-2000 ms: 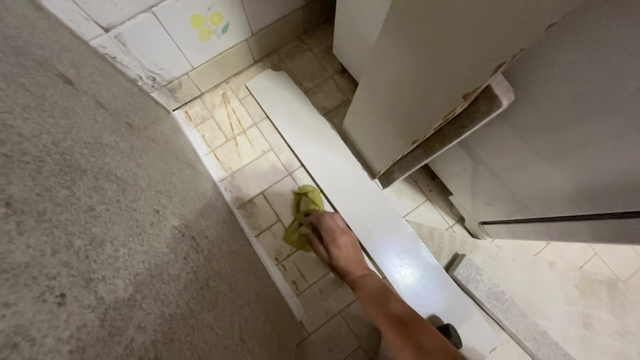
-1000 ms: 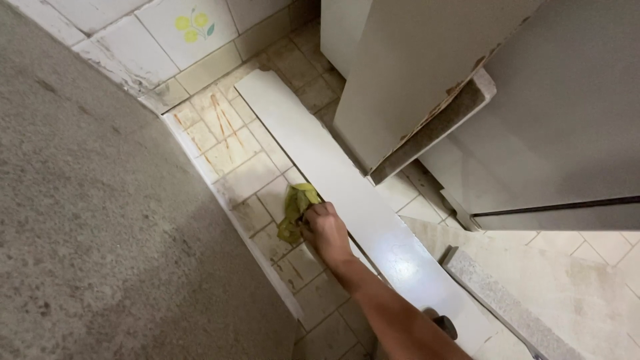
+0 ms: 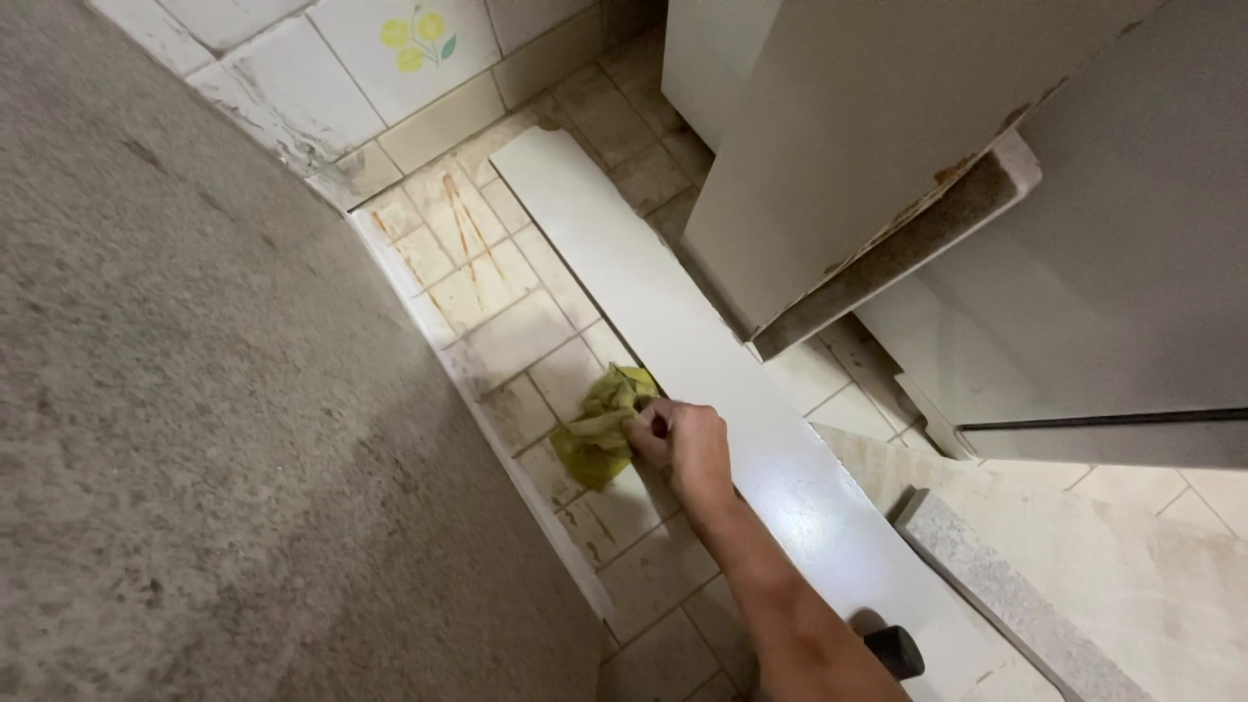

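My right hand (image 3: 687, 444) grips a crumpled yellow-green cloth (image 3: 603, 429) against the tiled floor (image 3: 512, 341), right beside the long edge of a white board (image 3: 673, 322). The board lies diagonally across the tiles, with my wrist and forearm partly over its edge. Rust-coloured streaks (image 3: 468, 229) mark the tiles nearer the wall. A black cylindrical object (image 3: 894, 651) stands out at the board's lower part beside my forearm; its other end is hidden. My left hand does not show.
A speckled grey surface (image 3: 214, 390) fills the left side. A white tiled wall (image 3: 302, 88) with a yellow flower motif rises at the top. Large pale panels (image 3: 877, 127) with a worn, chipped edge stand at the right, and a granite-like strip (image 3: 1014, 595) lies at the lower right.
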